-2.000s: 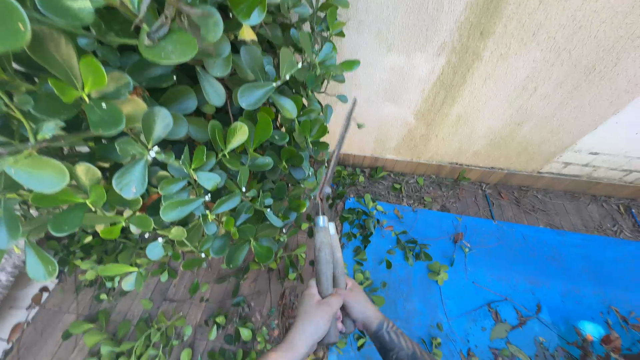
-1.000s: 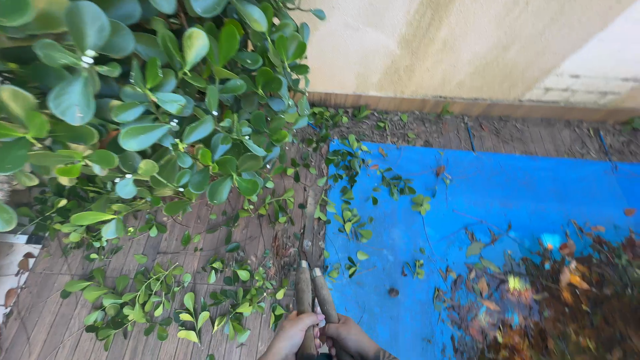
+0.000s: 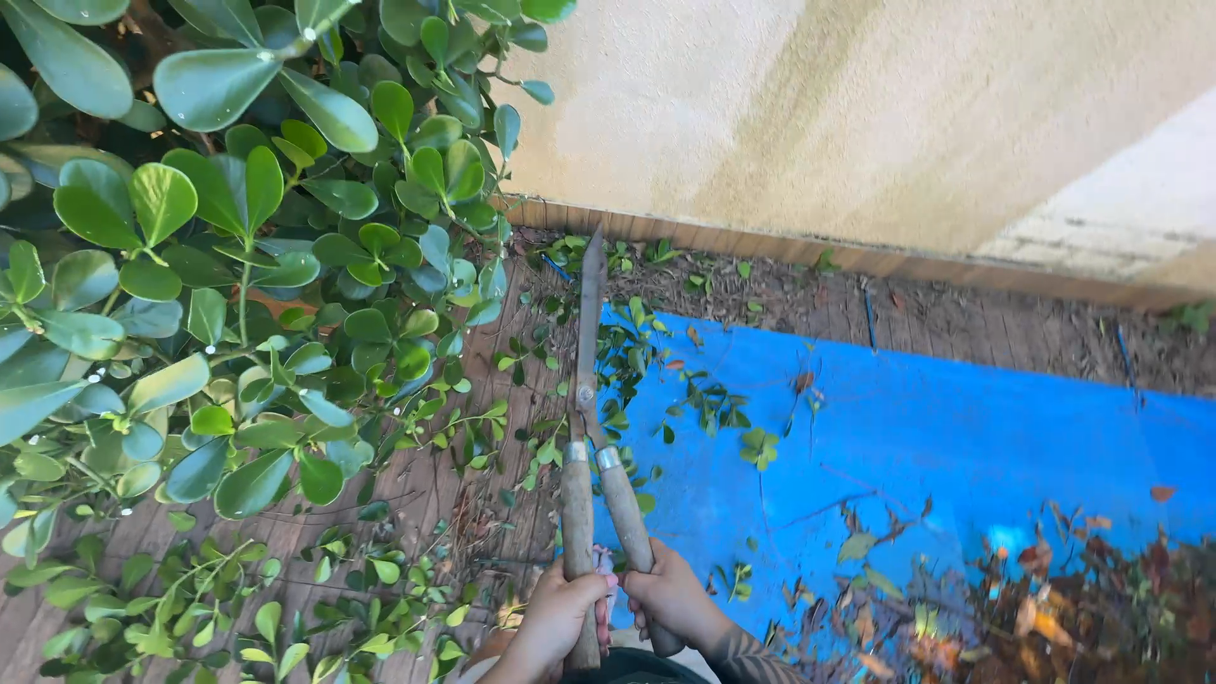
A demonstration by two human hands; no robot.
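A pair of hedge shears [image 3: 589,323] with rusty metal blades and worn wooden handles points up the view, its blades together. My left hand [image 3: 562,606] is closed around the left wooden handle [image 3: 578,513]. Around the right wooden handle [image 3: 627,513] my right hand [image 3: 676,597] is closed; that forearm shows a tattoo. The blades lie just right of a leafy green hedge [image 3: 285,285], their tip in front of the ground strip by the wall.
A beige wall [image 3: 741,104] with wooden edging runs behind. Blue tarpaulin [image 3: 912,408] covers the deck at right, bearing a heap of dry leaves [image 3: 1073,608]. Cut leafy twigs [image 3: 142,598] litter the wooden deck [image 3: 380,503] at left.
The shears were partly out of view one second ago; now blades and handles show in full. The handles were close together two seconds ago and now stand a little apart.
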